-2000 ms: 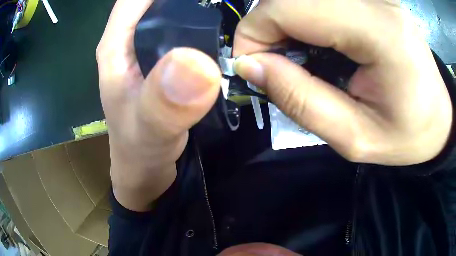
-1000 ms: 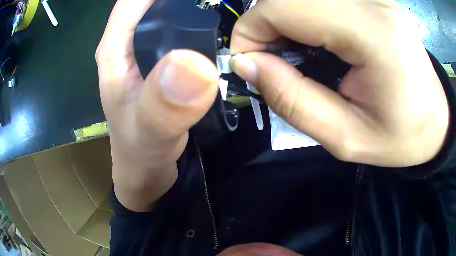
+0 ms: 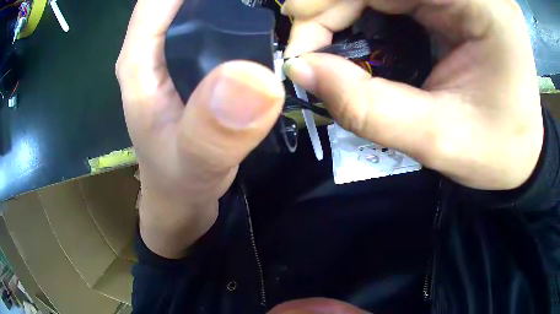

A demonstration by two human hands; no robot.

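My left hand (image 3: pixel 190 122) holds a black curved camera head part (image 3: pixel 218 40) upright, with the thumb across its front. My right hand (image 3: pixel 399 92) pinches a small white plug connector (image 3: pixel 279 66) between thumb and forefinger at the part's right edge. A black sleeved wire harness (image 3: pixel 353 49) runs from the pinch towards my right palm, with red, orange and purple wires near it. A white stick, perhaps an antenna (image 3: pixel 312 129), points down below the fingers. A white plate (image 3: pixel 368 160) with small dark marks shows under my right hand. The inside of the head is mostly hidden.
A dark green bench mat (image 3: pixel 67 92) with yellow tape (image 3: pixel 112 160) on its edge lies at the left. An open cardboard box (image 3: pixel 80 227) stands below it. A yellow tape roll (image 3: pixel 34 18), wires and a white stick (image 3: pixel 59 15) lie at the upper left.
My right hand has shifted and its fingers have changed pose, so the sleeved harness and coloured wires now show. More of the white plate and stick is visible. My left hand has barely moved.
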